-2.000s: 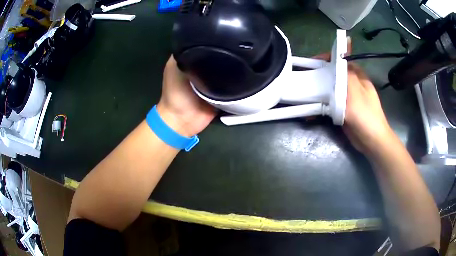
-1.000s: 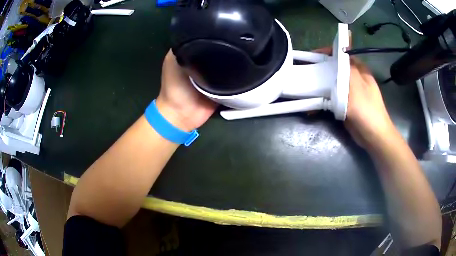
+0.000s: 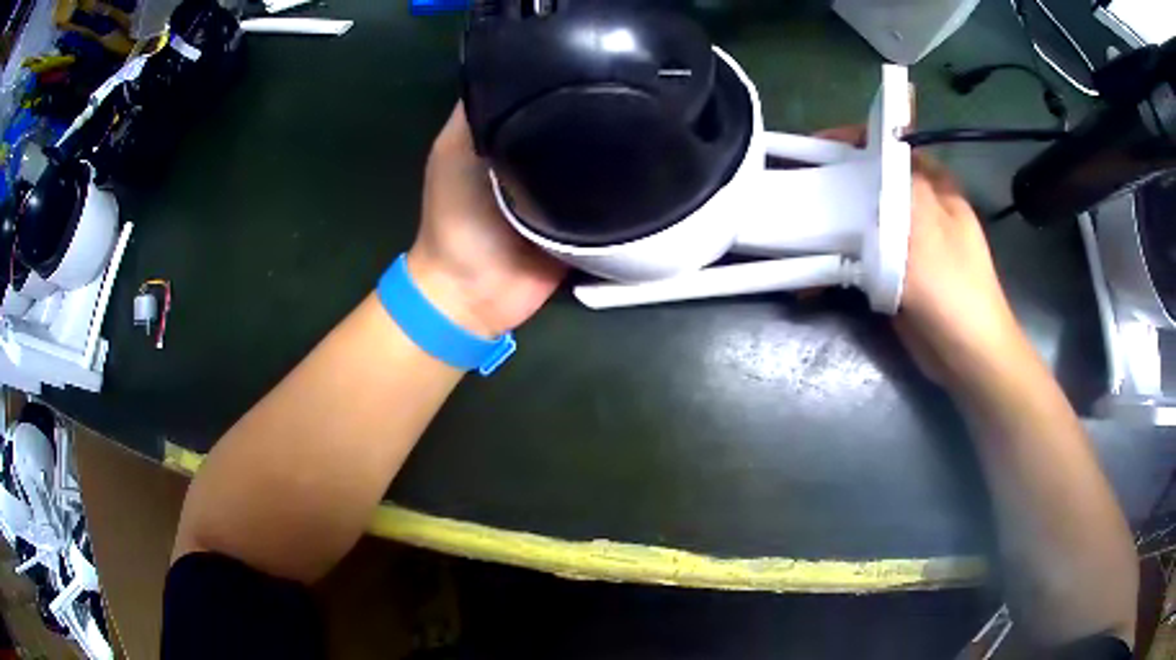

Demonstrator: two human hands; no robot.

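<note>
A PTZ dome camera [image 3: 580, 155] with a glossy black head in a white collar is held on its side above the mat, its top cut off by the frame edge. Its white wall-mount bracket [image 3: 806, 209] points right, with slim white antennas [image 3: 722, 280] beside the arm. My left hand [image 3: 477, 252] supports the collar and head from the lower left, its fingers hidden underneath. My right hand [image 3: 948, 264] grips the bracket foot from the right, its fingers partly hidden. A black pigtail cable [image 3: 987, 134] runs right from the foot.
Dark green mat [image 3: 619, 438] edged with yellow tape [image 3: 606, 558]. Other cameras stand left [image 3: 84, 239] and right [image 3: 1148, 290]. A small motor with wires [image 3: 147, 308] lies left. A thick black cylinder [image 3: 1083, 168] is at the right. A white item [image 3: 909, 23] is at the top.
The camera's black head has turned slightly within the collar, and its slot mark has shifted right. Both hands keep their hold, nearly in place.
</note>
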